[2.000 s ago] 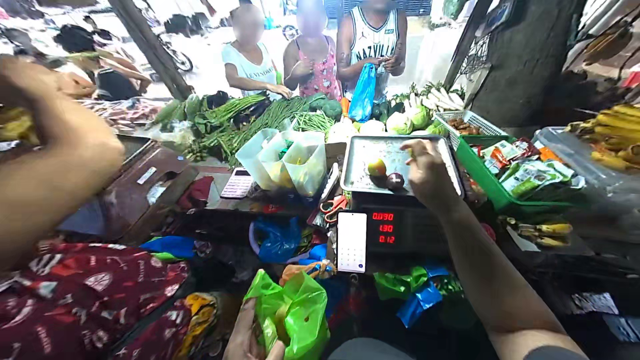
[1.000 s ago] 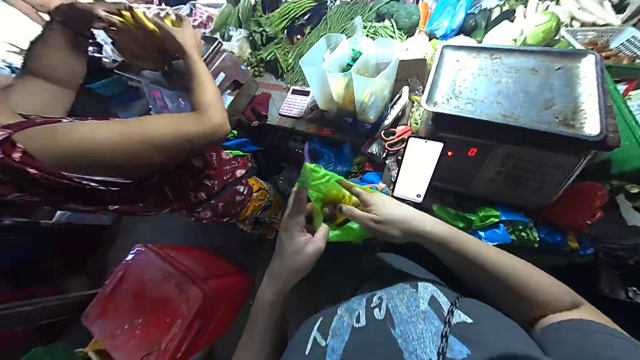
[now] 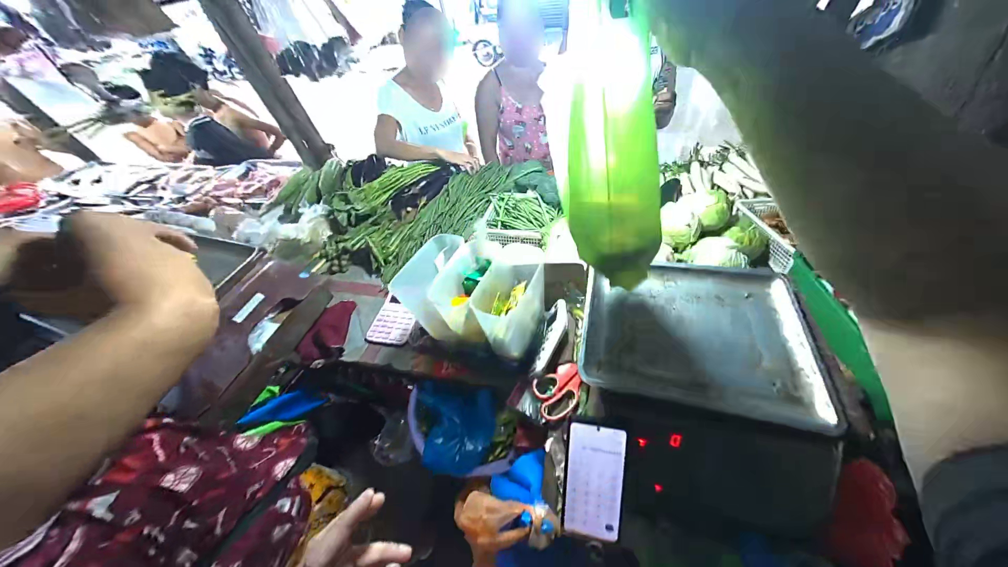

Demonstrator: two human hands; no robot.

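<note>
A green plastic bag (image 3: 614,181) with contents hangs high in front of me, glaring bright at its top. My right arm reaches up to it from the right; my right hand (image 3: 669,24) is blurred at the top edge, its fingers hard to make out, apparently holding the bag. Low in the view is my left hand (image 3: 354,535), fingers apart and holding nothing. Below the bag lies the metal tray (image 3: 709,346) of a digital scale with a lit red display (image 3: 675,441). A phone (image 3: 594,480) stands beside the display, with red-handled scissors (image 3: 559,391) just above it.
White plastic containers (image 3: 508,315) and a calculator (image 3: 390,321) stand left of the scale. Long beans (image 3: 449,213) and cabbages (image 3: 713,244) lie behind. A co-worker's arm (image 3: 102,370) extends in from the left. Several people are beyond the stall. Blue bags (image 3: 457,433) hang below.
The green bag, low between both my hands a second ago, is now raised high on the right. My left hand has come off it. The view has tilted up.
</note>
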